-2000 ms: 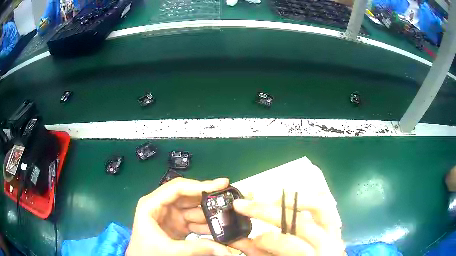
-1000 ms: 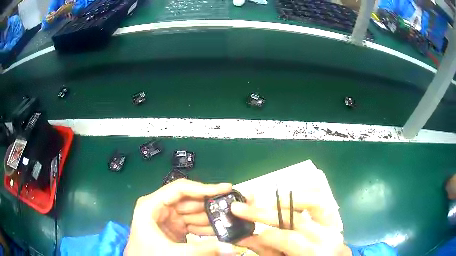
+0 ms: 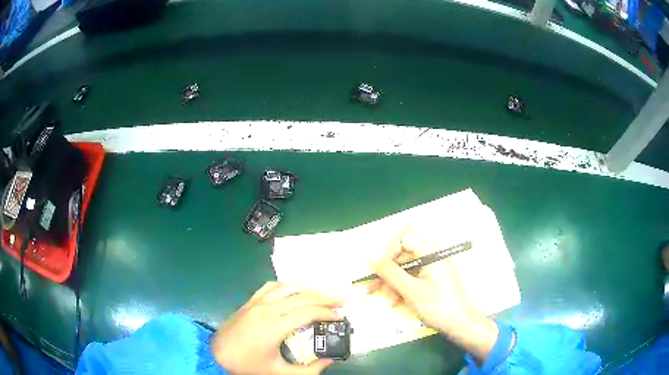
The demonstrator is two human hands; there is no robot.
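A black rounded-square watch housing [image 3: 332, 338] with silvery and white parts on its open side is held by my left hand [image 3: 275, 329] near the bottom edge of the picture. My right hand [image 3: 433, 289] holds dark tweezers [image 3: 447, 253] slantwise, their tips pointing left over the paper. The white release-paper sheets [image 3: 315, 256] lie flat under both hands. Their surface is overexposed, so any small piece at the tips cannot be made out. A yellowish sheet shows faintly beside the housing.
Several open housings [image 3: 262, 219] lie left of the sheets. A red tray [image 3: 66, 260] with a boxy black device [image 3: 51, 190] stands far left. More housings [image 3: 366, 94] lie beyond the white strip [image 3: 330, 137]. A grey post [image 3: 642, 135] stands right.
The view has tilted down. My right hand has left the housing, moved over the sheets and turned the tweezers from upright to slanting. My left hand has lowered with the housing.
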